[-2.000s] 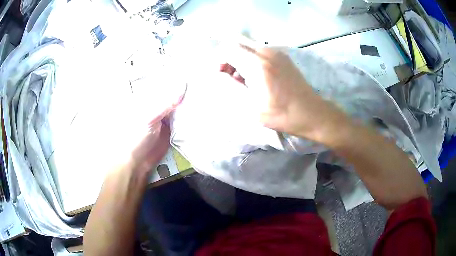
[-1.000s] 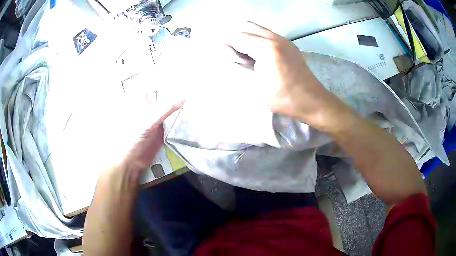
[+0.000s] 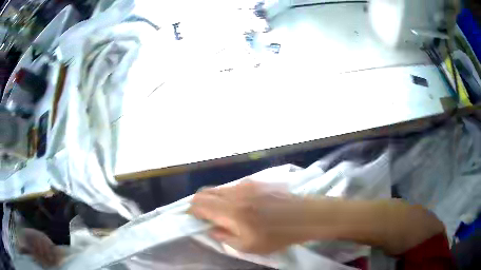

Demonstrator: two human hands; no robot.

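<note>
A pale garment (image 3: 158, 229) stretches across the wearer's lap, below the table's front edge. My right hand (image 3: 248, 213) is closed on the garment's edge near the lower middle of the view; it is blurred. My left hand (image 3: 39, 248) is small and blurred at the lower left corner, at the far end of the same cloth; its fingers cannot be made out clearly. The white machine table (image 3: 263, 111) is bleached out by light.
Another pale cloth (image 3: 95, 111) hangs over the table's left end. A white machine part (image 3: 387, 21) shows at the top right. A holder with a yellow item (image 3: 457, 79) stands at the right. Blue edges show at the far right.
The garment has left the tabletop and now lies over the lap. My right hand has moved down and towards the left; my left hand has moved to the far lower left. The view has shifted.
</note>
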